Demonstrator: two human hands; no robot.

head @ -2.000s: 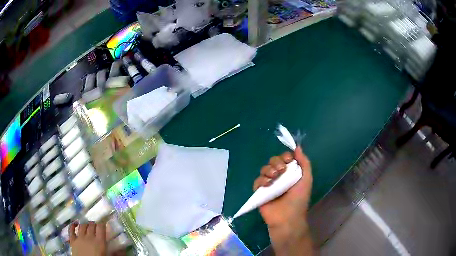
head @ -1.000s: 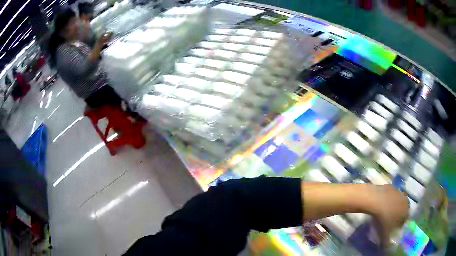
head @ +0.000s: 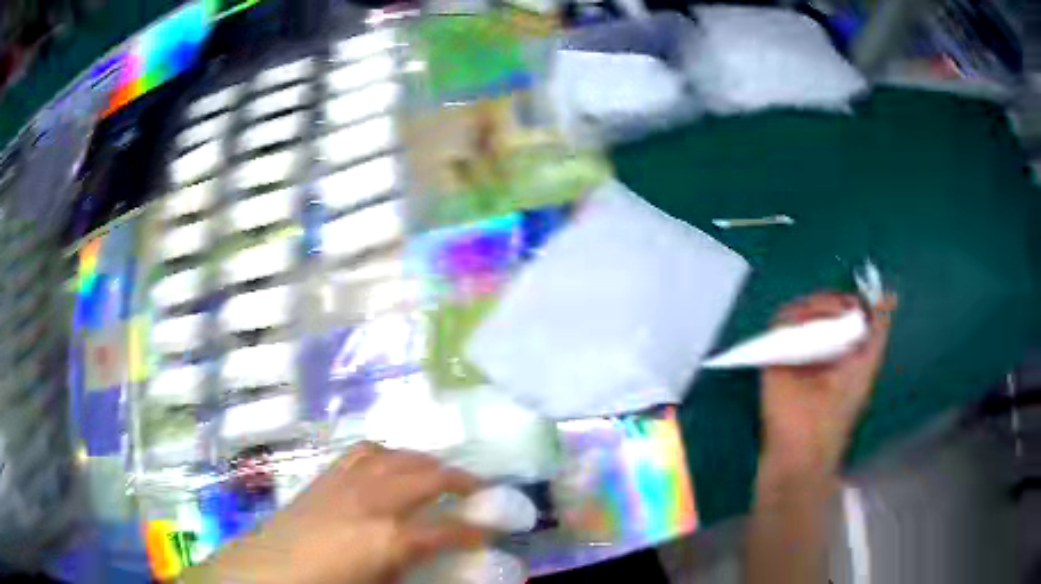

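Observation:
My right hand [head: 816, 365] is closed around a white pointed cone bag [head: 799, 340]. The cone's tip points left, near the right corner of a white sheet [head: 611, 308], and its clear tail sticks up above the fist. My left hand [head: 382, 513] is at the bottom centre with its fingers on a white plastic unit [head: 502, 508]; a second white piece shows just below it, cut off by the frame edge. A clear tray [head: 257, 245] with rows of white units lies at the left. The picture is blurred.
A cotton swab [head: 753, 221] lies on the green mat [head: 913, 171]. A tub with white contents [head: 616, 86] and a pile of white sheets [head: 776, 59] are at the back. Shiny printed sheets [head: 628, 479] lie under and beside the tray. A blurred stack of trays [head: 40, 331] is at the far left.
The view has swung from the stacked trays and seated person back to the mat. My left hand has moved from over the tray to the front, with white units. My right hand still holds the cone.

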